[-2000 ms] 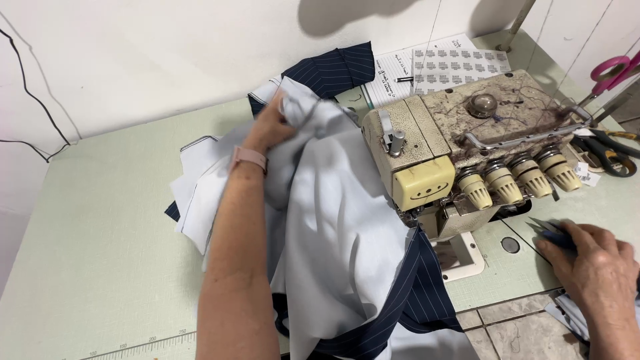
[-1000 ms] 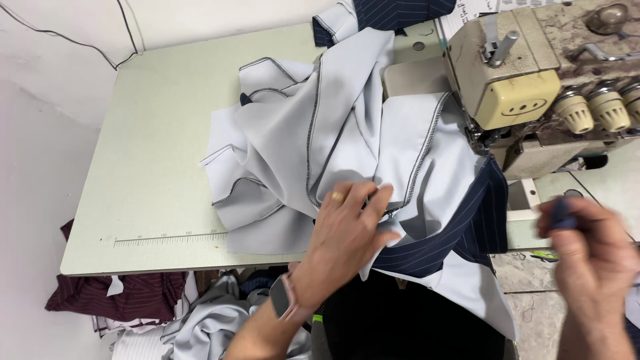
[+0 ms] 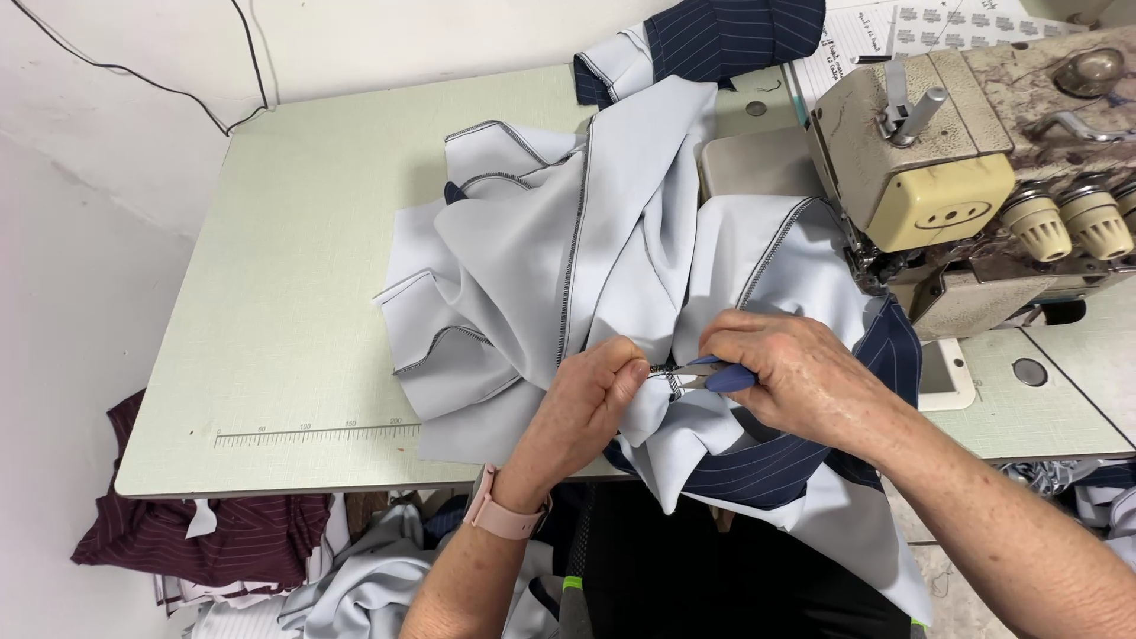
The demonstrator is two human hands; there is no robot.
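My left hand point(image 3: 596, 399) pinches the overlocked edge of a light grey fabric piece point(image 3: 506, 257) near the table's front edge. In my right hand point(image 3: 781, 368) are small thread snips with blue handles point(image 3: 731, 378), their blades at the black-stitched seam beside my left fingertips. The grey fabric lies crumpled over the table, with black overlock stitching along its edges. Navy pinstriped fabric point(image 3: 754, 475) shows beneath both hands and curves up towards the overlock machine point(image 3: 941, 191). Part of the snips is hidden by my right fingers.
On the pale green table point(image 3: 293, 266) a printed ruler scale runs along the front left. A rolled navy pinstriped piece point(image 3: 732, 40) and papers bearing writing point(image 3: 856, 44) lie at the back. Maroon striped fabric point(image 3: 213, 532) and other cloth are below the table's left front edge.
My right hand has come left with the blue-handled snips to the seam. My left hand, earlier spread on the fabric, now pinches its edge. The view has shifted.
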